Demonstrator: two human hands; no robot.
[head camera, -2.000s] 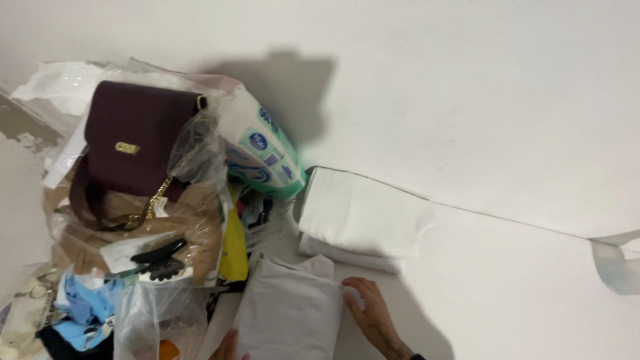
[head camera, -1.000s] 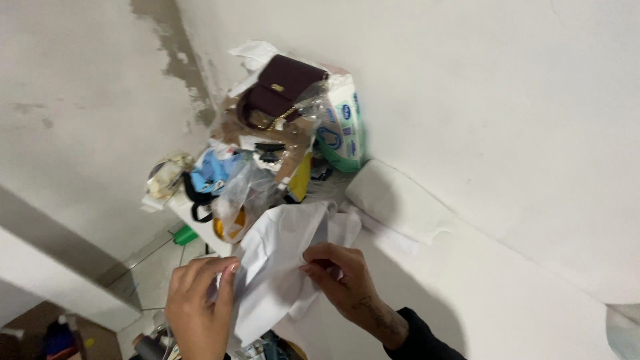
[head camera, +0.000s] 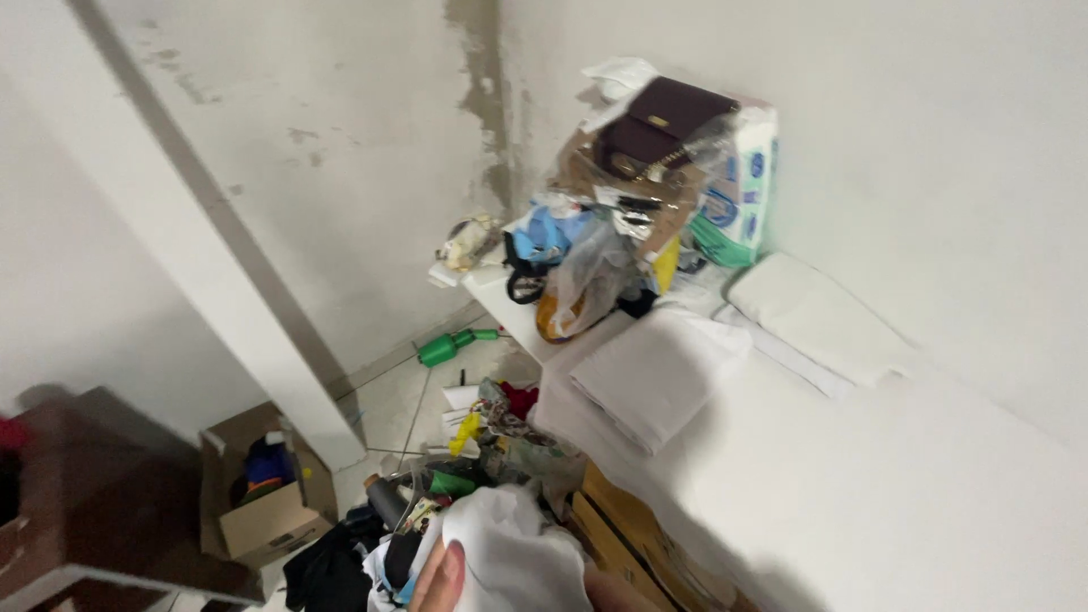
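Note:
At the bottom of the view my left hand (head camera: 442, 578) grips a bunched white cloth (head camera: 514, 552), its fingers pressed on the left edge. Of my right hand (head camera: 625, 592) only a small part shows, at the cloth's lower right; its fingers are hidden. A folded white cloth (head camera: 650, 374) lies on the white table (head camera: 850, 476), beyond my hands. Farther right, against the wall, rests another stack of folded white cloth (head camera: 816, 314).
A dark purple handbag (head camera: 667, 119), a plastic-wrapped pack (head camera: 752, 187) and clear bags crowd the table's far end. Below left are a cardboard box (head camera: 272, 527), green thread cones (head camera: 442, 348) on the tiled floor, dark clothes (head camera: 331, 569) and a wooden drawer unit (head camera: 620, 544).
The view has swung left and down. My hands have moved off the table's far part toward the near edge with a white cloth. A folded white cloth now lies flat on the table.

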